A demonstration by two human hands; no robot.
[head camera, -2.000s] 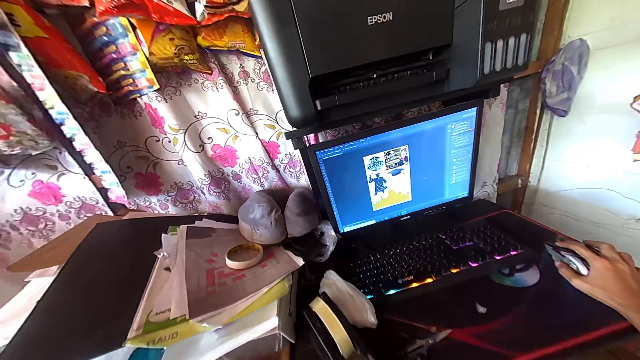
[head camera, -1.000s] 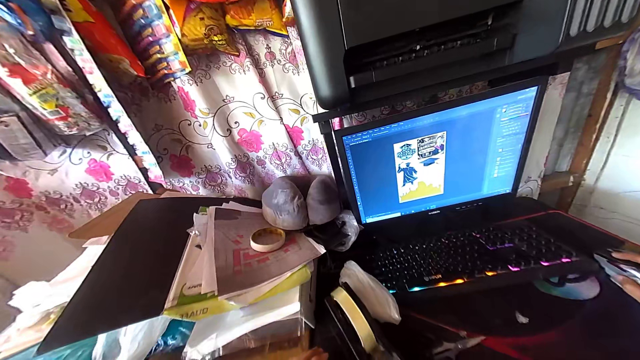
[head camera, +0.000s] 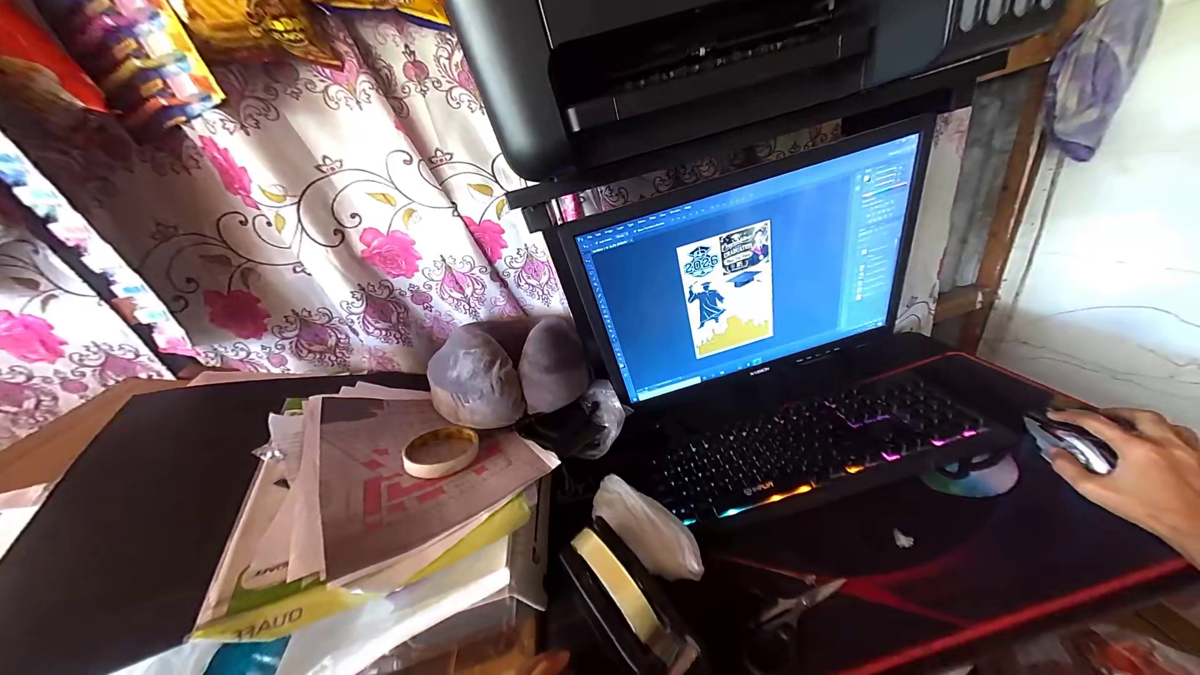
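Observation:
My right hand (head camera: 1130,469) rests over a computer mouse (head camera: 1073,442) at the right side of a dark desk mat (head camera: 937,572) with red lines. Left of it stands a backlit keyboard (head camera: 816,441), with a shiny disc (head camera: 975,475) below its right part. Behind the keyboard, a lit monitor (head camera: 637,309) displays a graduation design with a gowned figure and a yellow skyline. At the bottom edge, a small blurred bit of skin (head camera: 548,664) may be my left hand; its fingers and what it touches are hidden.
A black printer (head camera: 694,84) sits on a shelf above the monitor. Papers (head camera: 403,506) bearing a tape roll (head camera: 441,452) are stacked at left, beside grey rounded objects (head camera: 476,375). A tape dispenser (head camera: 619,581), a white plastic bundle (head camera: 647,527) and scissors (head camera: 797,605) lie in front.
The view has swung left, then back right. My right hand is on the mouse in each frame, mostly cut off in the middle one. The design on the monitor looks the same.

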